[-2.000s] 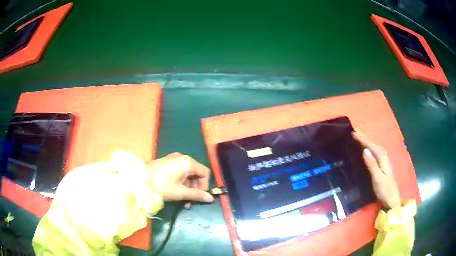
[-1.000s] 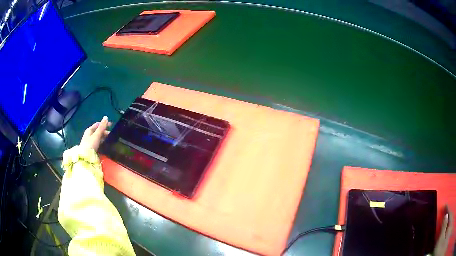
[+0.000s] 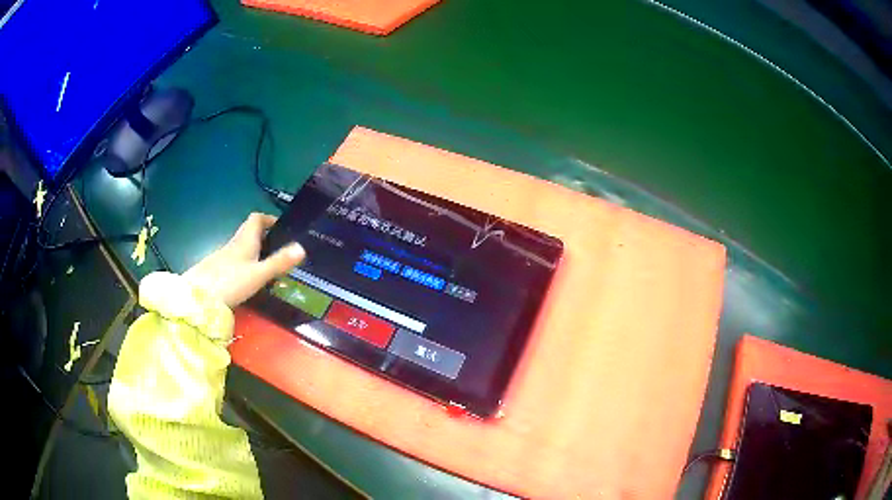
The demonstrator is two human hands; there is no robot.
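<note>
A black tablet lies on the left part of an orange foam pad. Its lit screen shows a white heading, blue buttons, and green, red and grey buttons at the bottom. My left hand is at the tablet's left short edge, thumb and fingers apart, the thumb tip over the screen's left border. A black cable plug is at the same edge, above the hand. A pale sliver at the right picture edge may be my right hand; it is too cut off to tell.
A second dark tablet with a yellow label lies on another orange pad at lower right, a cable plug at its left side. A blue-lit monitor stands upper left beside a loose black cord. Another orange pad is at the top.
The view has swung left from the right tablet to this one. My left hand has left the right tablet's plug and reached this tablet's left edge. Its dim screen now shows brighter buttons.
</note>
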